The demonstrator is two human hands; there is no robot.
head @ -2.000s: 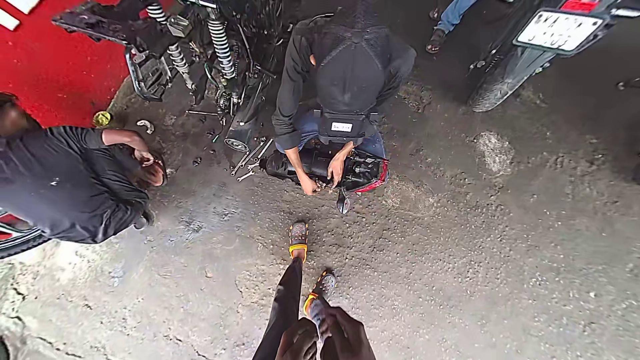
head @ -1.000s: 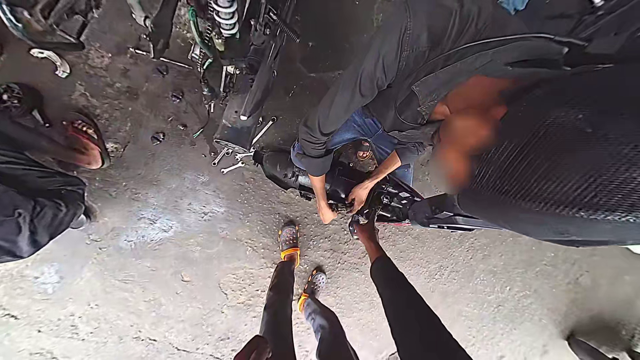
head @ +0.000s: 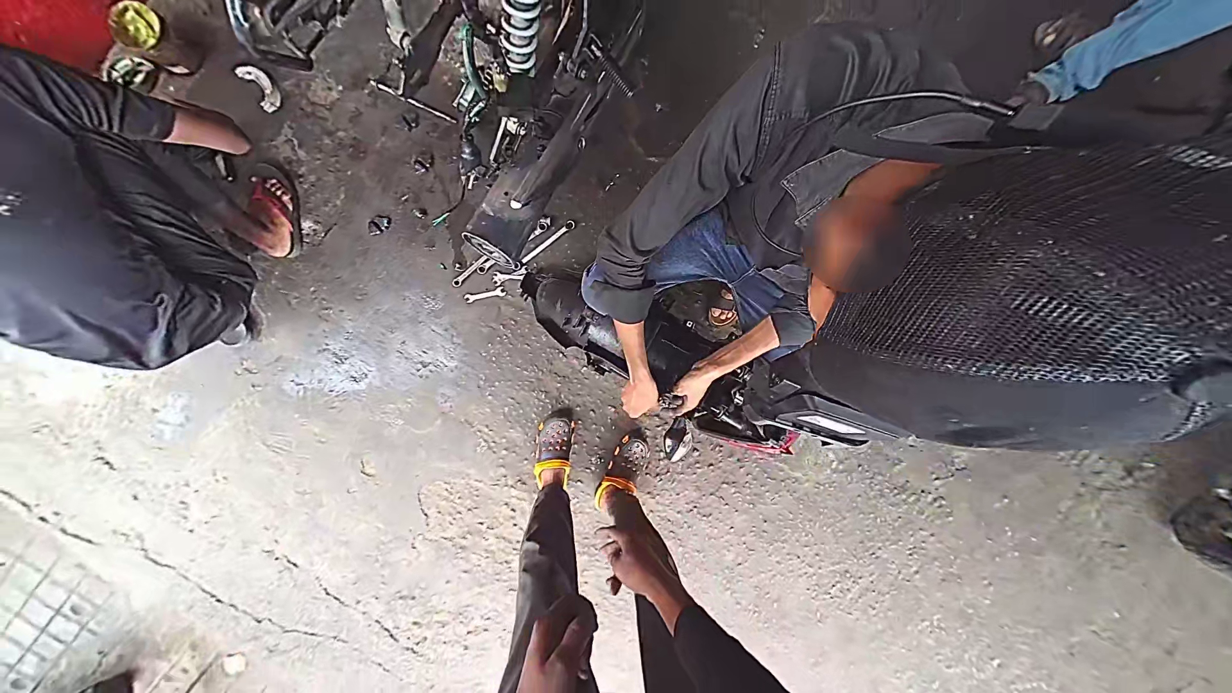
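Note:
My right hand [head: 635,560] is over my right shin, its fingers loosely bent and apart, with nothing visible in it. Low in the view, my left hand [head: 563,637] rests over my left leg; it is dark and blurred, so its grip does not show. Beyond my shoes, a co-worker bends over a black motorcycle tail fairing [head: 577,322] on the floor. The co-worker's two hands [head: 664,393] are close together at a small dark part on its near side. A small black turn-signal lamp [head: 678,439] lies just below them, beside a red edge.
Several wrenches [head: 520,260] lie left of the fairing. Behind them stands a partly stripped motorcycle with a coil shock absorber [head: 520,38]. A motorcycle with a mesh-covered seat [head: 1039,289] reaches in from the right. Another person [head: 106,221] sits at the left.
A second ago my right arm reached to the fairing by the co-worker's hands; it is now drawn back over my leg. The mesh-covered seat, absent two seconds ago, is at the right.

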